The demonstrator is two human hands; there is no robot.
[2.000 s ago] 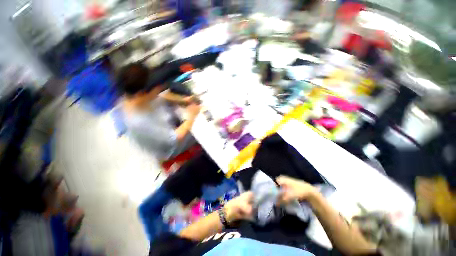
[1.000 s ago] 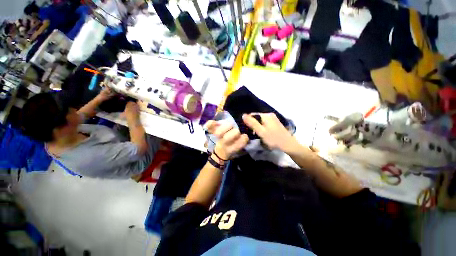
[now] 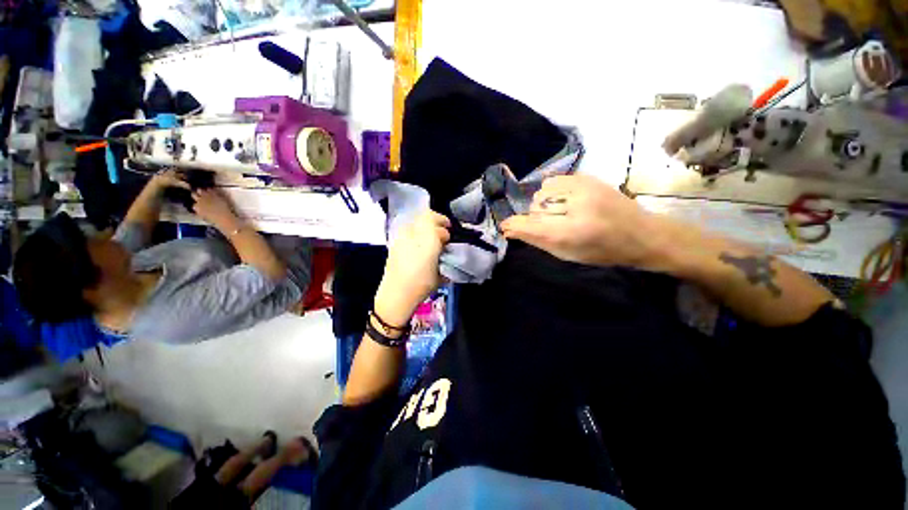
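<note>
My left hand (image 3: 418, 249) grips a light grey fabric piece (image 3: 403, 202), whose edge sticks up above the fingers. My right hand (image 3: 558, 219) pinches a small grey-and-black part (image 3: 495, 191) between thumb and fingers, just right of the left hand. Grey cloth hangs between and below the hands. A black fabric piece (image 3: 453, 120) lies heaped on the white table behind them, with a grey edge at its right. The exact fold under the fingers is hidden.
The cream-white sewing machine (image 3: 796, 144) stands at the right, with red-and-yellow-handled scissors (image 3: 808, 217) before it. A purple-and-white machine (image 3: 299, 144) and a seated person (image 3: 189, 279) are at the left. A yellow strip (image 3: 406, 70) runs along the table. A blue crate (image 3: 428, 349) is below.
The view has turned and come closer to the table. Both hands still hold the cloth; more of the grey-and-black part now shows between them.
</note>
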